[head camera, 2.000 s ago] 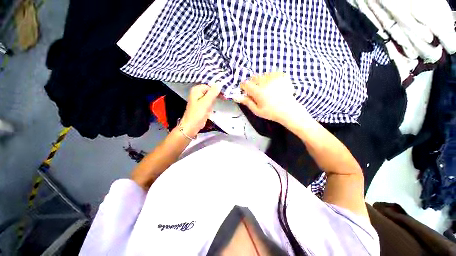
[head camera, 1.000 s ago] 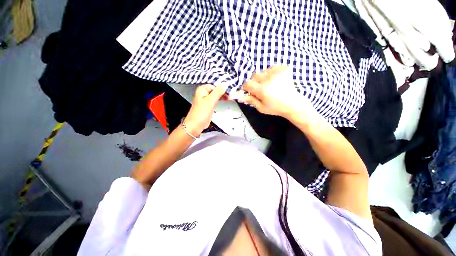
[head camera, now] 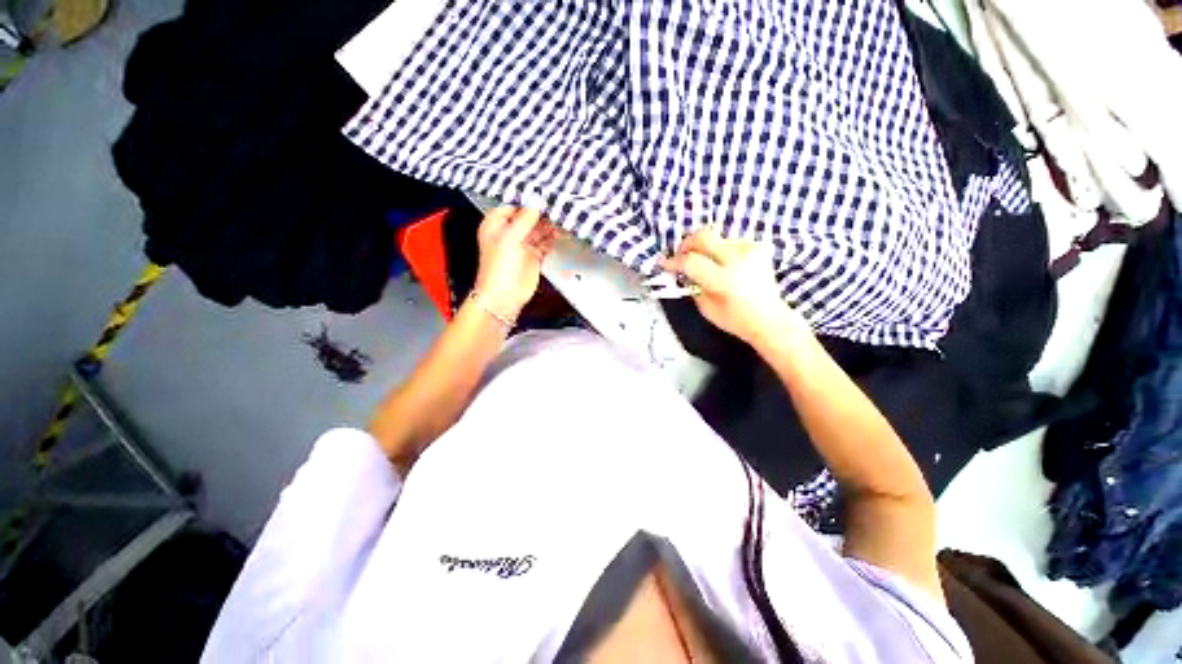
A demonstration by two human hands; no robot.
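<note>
The navy and white gingham garment (head camera: 778,143) lies in front of me, its bottom edge towards my body. My left hand (head camera: 515,260) pinches the hem left of the middle, fingertips at the edge. My right hand (head camera: 726,279) grips the hem further right, with a small bunch of cloth at the fingertips. The hem runs fairly straight between the two hands. Whether a small tool is inside my right hand cannot be told. A white stiff-edged sheet (head camera: 389,49) shows beyond the garment's left corner.
A black garment pile (head camera: 246,156) is at the left, with an orange-red piece (head camera: 427,260) beside it. Black cloth (head camera: 998,298) lies under the gingham's right side. White garments (head camera: 1063,104), dark blue denim (head camera: 1125,454) and a brown item (head camera: 1011,610) are at the right. Dark scraps (head camera: 337,355) lie on the floor.
My hands have moved apart along the hem, the left one leftwards. The bunched cloth between them has spread out into a straighter edge.
</note>
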